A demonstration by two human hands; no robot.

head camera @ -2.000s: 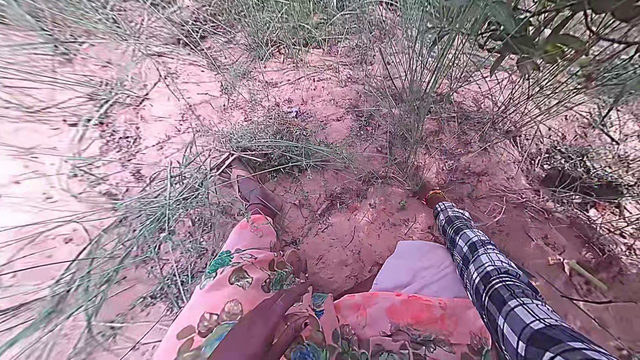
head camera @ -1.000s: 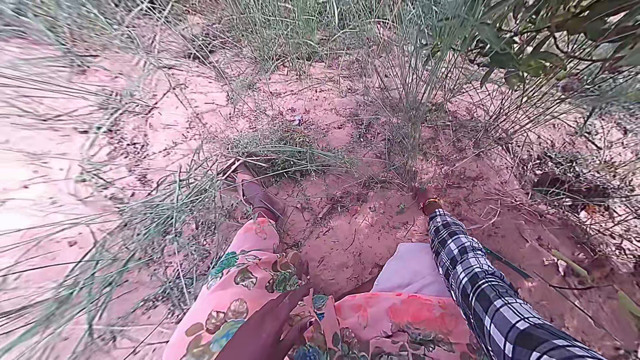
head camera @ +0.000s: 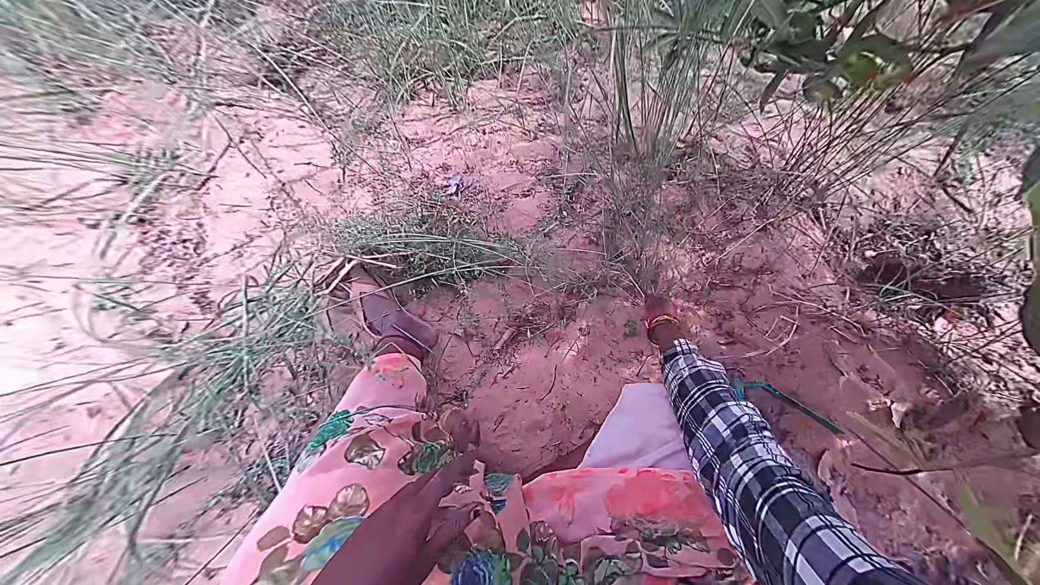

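Observation:
My left hand point(head camera: 443, 496) rests on the pink floral clothing point(head camera: 366, 439) over my left leg, its fingers spread and nothing seen in it. My right arm, in a black and white checked sleeve point(head camera: 747, 455), reaches down to the soil. My right hand point(head camera: 661, 310), with a red and yellow bracelet at the wrist, is at the base of a tall grass clump point(head camera: 642, 187); its fingers are too small and blurred to read. A white cloth point(head camera: 638, 431) hangs beside the sleeve. My left foot point(head camera: 390, 317) stands by a heap of cut or fallen grass point(head camera: 439, 248).
Long green grass blades point(head camera: 203, 406) lie over the sandy ground at the left. A leafy branch point(head camera: 869, 61) overhangs the upper right. Dry twigs and brush point(head camera: 910, 252) cover the right side, and a thin green strip point(head camera: 796, 405) lies beside the sleeve.

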